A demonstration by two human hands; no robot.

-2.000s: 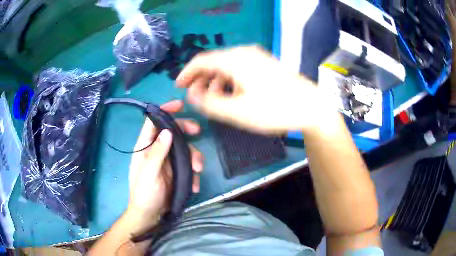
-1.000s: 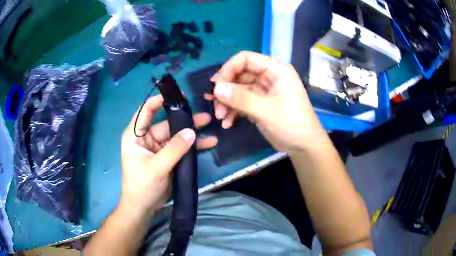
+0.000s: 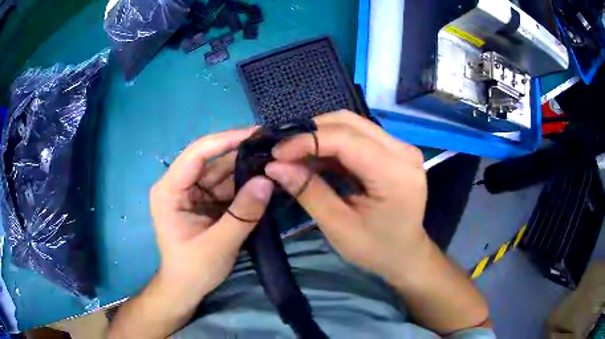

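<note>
The black padded headband [image 3: 275, 268] hangs down from between my hands over my lap. My left hand [image 3: 205, 205] is closed around its upper end, thumb on the front. My right hand [image 3: 358, 179] pinches at the same end with thumb and index finger. Whether a small part is between those fingertips is hidden. A thin black cable [image 3: 317, 142] loops from the band end past my right fingers, and a thin strand also curves by my left thumb.
A black tray with a grid of holes [image 3: 292, 83] lies behind my hands. Small black plastic pieces [image 3: 219, 46] and two clear bags [image 3: 56, 172] are at left. The screw feeder [image 3: 464, 73] sits in a blue tray [image 3: 451, 136] at right. The electric screwdriver [image 3: 531, 165] is further right.
My right hand has moved left onto the band end, which my left hand has tilted. The view has shifted, and the grid tray is now uncovered.
</note>
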